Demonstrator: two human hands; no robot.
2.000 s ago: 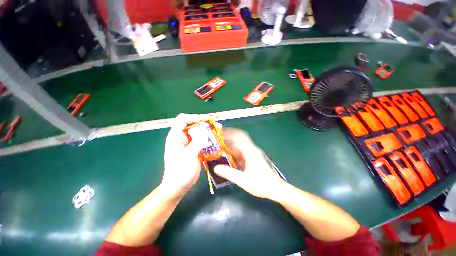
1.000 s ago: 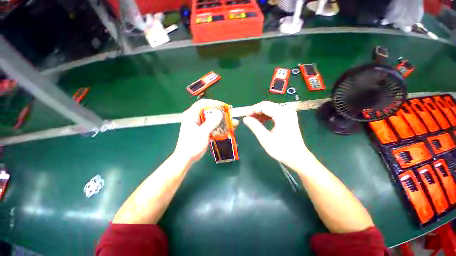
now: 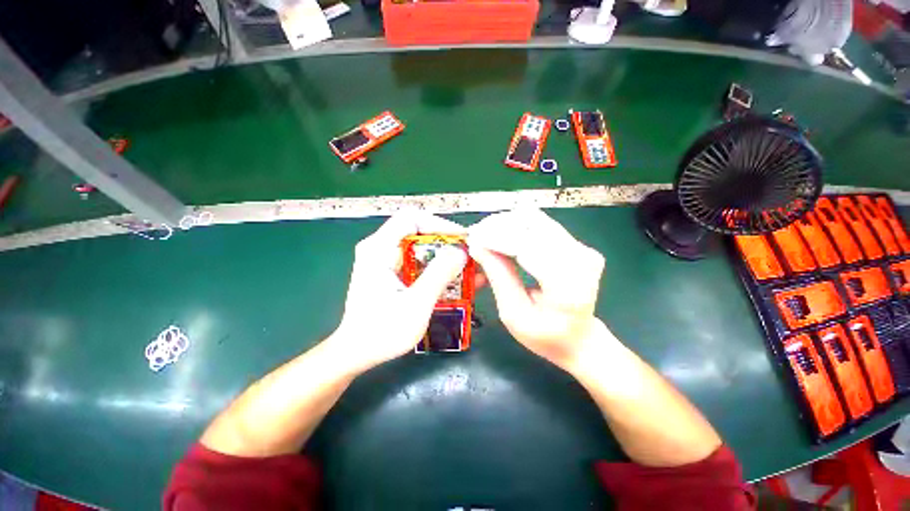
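A part-assembled phone unit (image 3: 446, 329) with an orange rim is held upright above the bench. Its dark screen is at the near end and its pale patterned board shows between my fingers. My left hand (image 3: 391, 279) is closed around its left side, thumb across the board. My right hand (image 3: 539, 279) is at its upper right corner, with thumb and fingertips together at the edge. Whether the right fingertips hold a small part or the rim cannot be told. A small dark piece shows at the phone's right side, near the screen.
Phone units (image 3: 367, 137) lie on the green belt beyond the pale strip (image 3: 299, 210), some with white rings beside them. White rings (image 3: 167, 347) lie on the left bench. A black fan (image 3: 748, 180) stands right, beside a black tray of orange housings (image 3: 818, 394). A red box (image 3: 459, 22) is across.
My right hand has come in from the right to the phone's upper corner. The phone is still in my left hand. Phones on the belt have shifted, and the view has tilted down.
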